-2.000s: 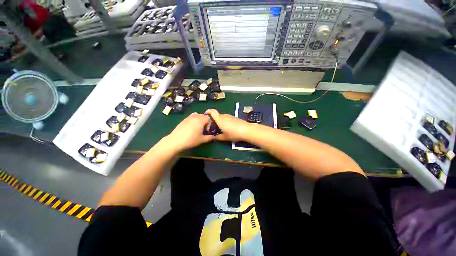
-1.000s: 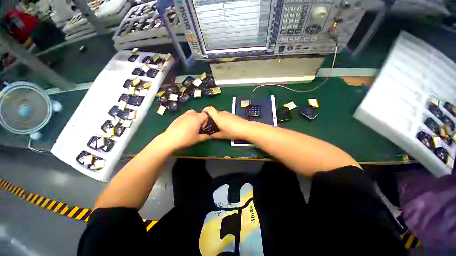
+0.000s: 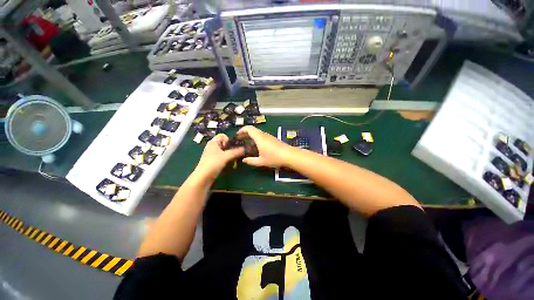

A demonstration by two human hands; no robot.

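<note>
My left hand (image 3: 215,154) and my right hand (image 3: 264,147) hold a small black device unit (image 3: 239,146) between their fingers, above the bench in front of me. The fingers partly cover it. To the right, a dark test pad (image 3: 315,139) with white edges lies on the green bench, and a black unit with a small yellowish tab (image 3: 301,142) rests on it. My right forearm crosses the pad's near part. Just right of the pad lie two more black units (image 3: 362,147) with pale tabs. A heap of loose units (image 3: 225,118) lies behind my hands.
A long white tray (image 3: 111,140) with rows of units lies left, another white tray (image 3: 455,114) right. A grey tester (image 3: 283,47) stands behind, its thin cable (image 3: 353,122) curving to the pad. A fan (image 3: 40,126) stands far left. Purple clothing of a person (image 3: 505,252) shows lower right.
My hands still hold the unit, but the left hand's fingers have shifted and the grip is more spread, showing the unit differently. The view has tilted slightly. The things on the bench look unmoved.
</note>
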